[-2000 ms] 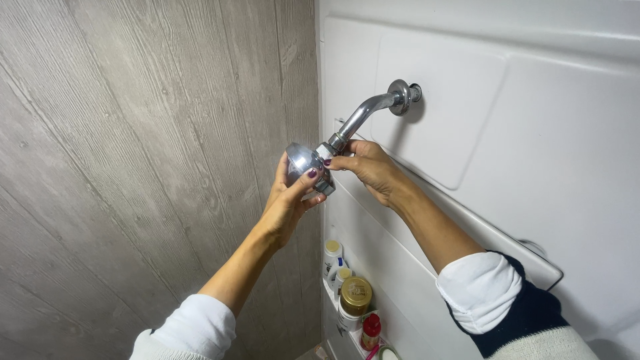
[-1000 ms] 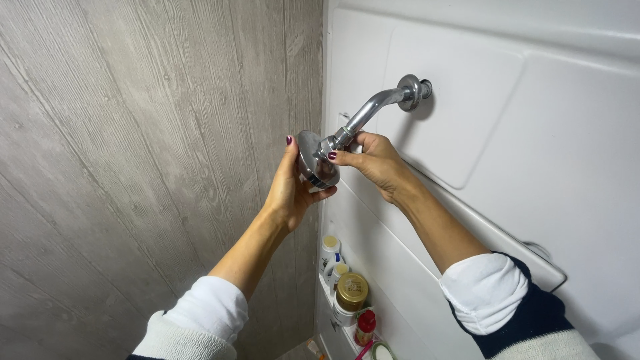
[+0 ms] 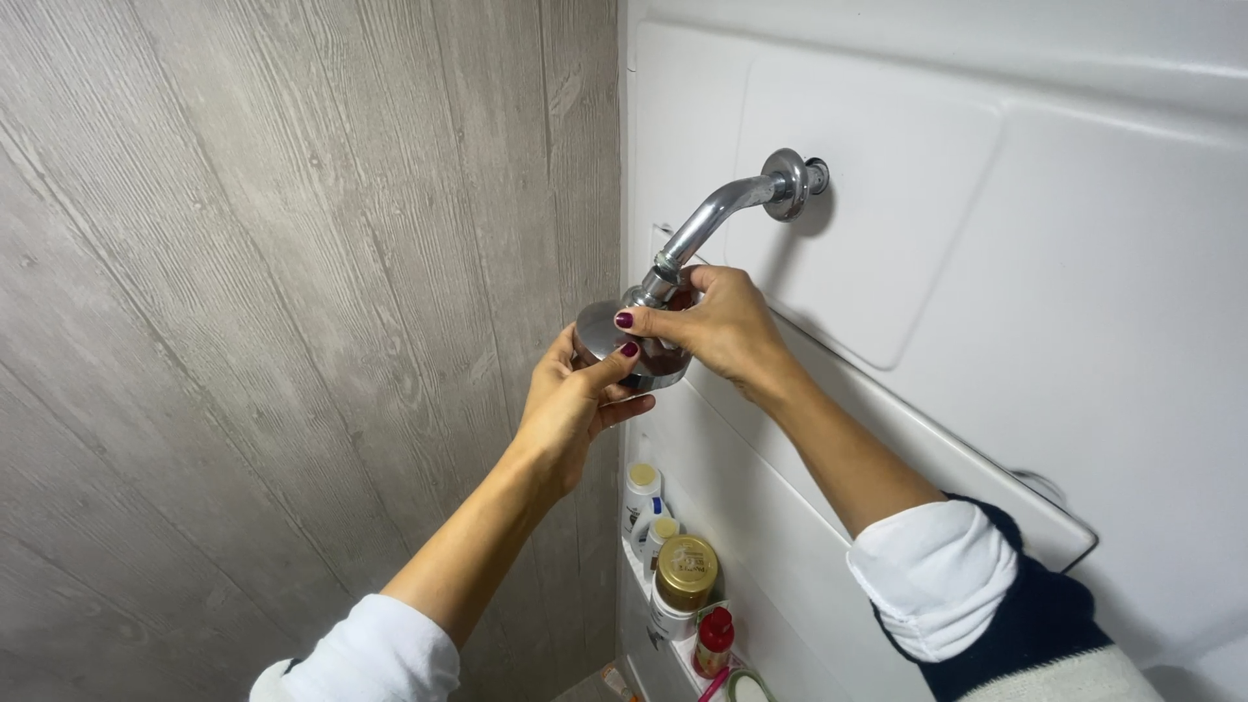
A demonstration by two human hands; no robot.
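Observation:
A chrome shower head (image 3: pixel 606 330) hangs at the lower end of a bent chrome shower arm (image 3: pixel 717 216). My left hand (image 3: pixel 565 409) grips the head's rim from the left and below, thumb across its back. My right hand (image 3: pixel 731 331) holds the joint by the chrome connector nut (image 3: pixel 658 284), its thumb near the back of the head; its other fingertips are partly hidden behind the joint. The round chrome flange (image 3: pixel 786 185) sits around the arm, a little off the wall, with part of the wall opening showing behind it.
A white molded wall panel (image 3: pixel 877 244) is on the right, wood-look boards (image 3: pixel 292 292) on the left. Below the hands, a white corner shelf (image 3: pixel 636 565) carries several bottles, a gold-lidded jar (image 3: pixel 686 573) and a red-capped bottle (image 3: pixel 716 632). A ledge (image 3: pixel 936 444) slopes down to the right.
My left hand has shifted its grip around the shower head, its thumb moving from the upper rim onto the back. My right hand stays at the connector.

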